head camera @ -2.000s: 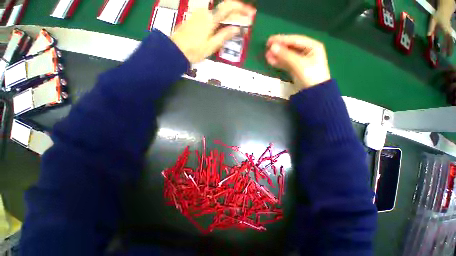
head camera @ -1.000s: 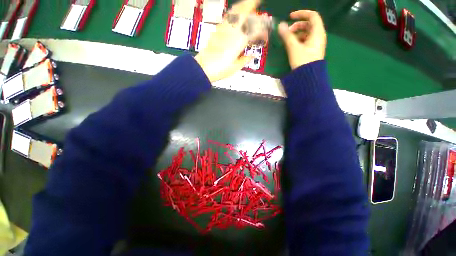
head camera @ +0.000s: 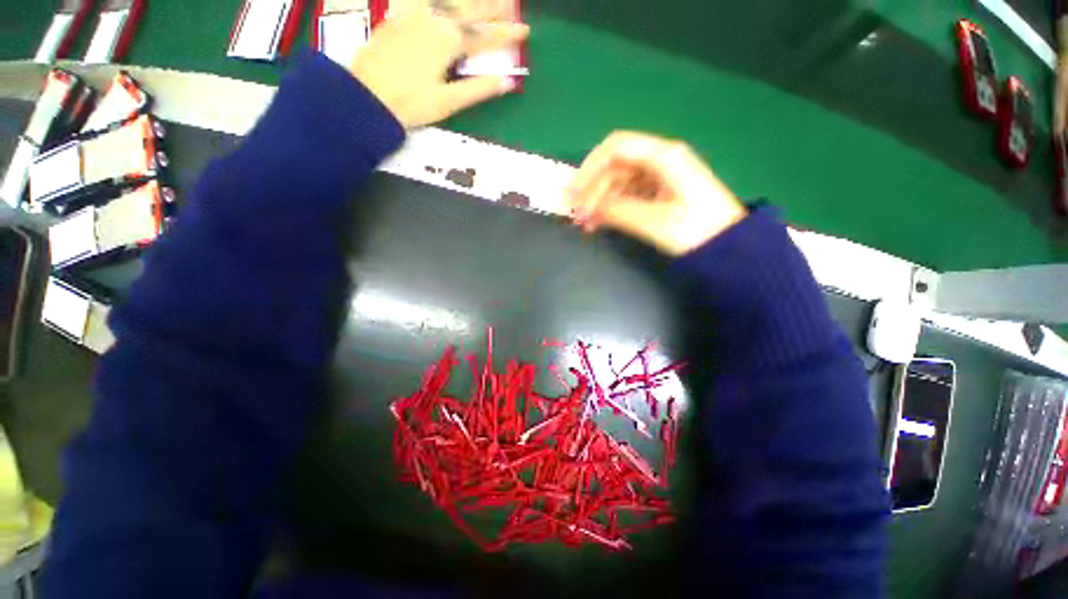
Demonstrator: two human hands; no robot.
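My left hand (head camera: 416, 59) is over the green belt at the top, its fingers and thumb on a red-rimmed toy truck body (head camera: 490, 14), which they partly cover. My right hand (head camera: 656, 187) is above the pale belt rail, fingers curled and fingertips close together; a reddish spot shows at the tips, too small to tell whether it is a part. A loose heap of small red trim parts (head camera: 527, 451) lies on the black table between my forearms.
Pale-topped red units (head camera: 265, 26) lie on the belt (head camera: 714, 88), with dark-windowed ones (head camera: 978, 68) far right. Toy trucks (head camera: 111, 158) are stacked at left. A phone (head camera: 922, 433), white case (head camera: 894, 330), metal bracket (head camera: 1007, 289) and clear tray (head camera: 1013, 468) are at right.
My right hand has come down from over the belt to the rail. My left hand has moved left and up, on the body. The belt units appear further left.
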